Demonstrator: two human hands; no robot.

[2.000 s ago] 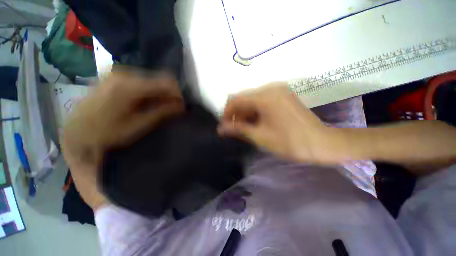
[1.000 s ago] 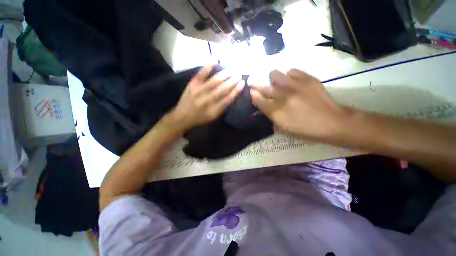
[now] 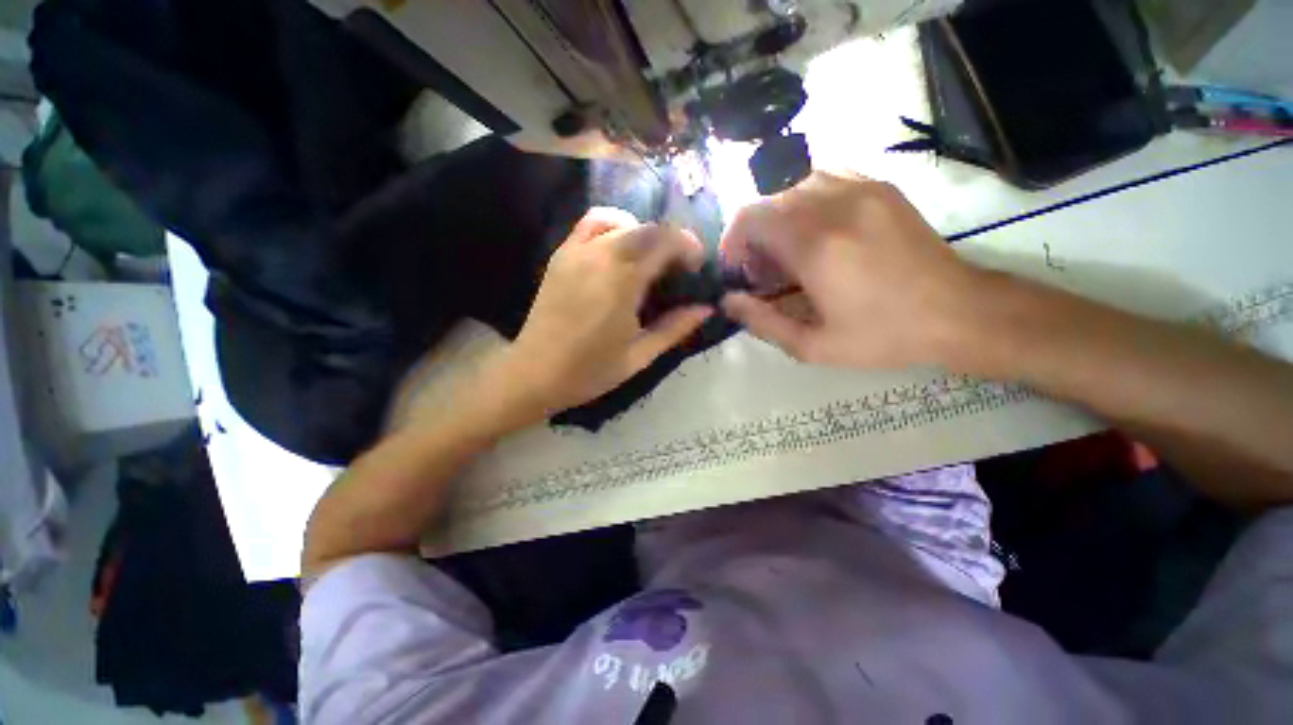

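A large black garment [image 3: 454,234] covers the left of the sewing table and runs under the lit machine head [image 3: 567,57]. Its edge lies at the bright needle area [image 3: 691,173]. My left hand [image 3: 610,305] pinches the black cloth just in front of the needle. My right hand [image 3: 837,269] pinches the same cloth from the right, its fingertips close to my left ones. A short end of cloth hangs out below my left fingers onto the table. The cloth between my fingers is partly hidden.
A phone in an open black case [image 3: 1056,85] lies right of the needle, with a small black pointed tool [image 3: 919,138] beside it and pens [image 3: 1234,113] further right. A printed ruler scale [image 3: 794,425] runs along the table's front. A white box [image 3: 107,354] and black cloth heap [image 3: 177,581] are at left.
The cloth moved from my lap up onto the table, under the machine head. Over the last second, both hands have closed in on its edge by the needle, bunching it.
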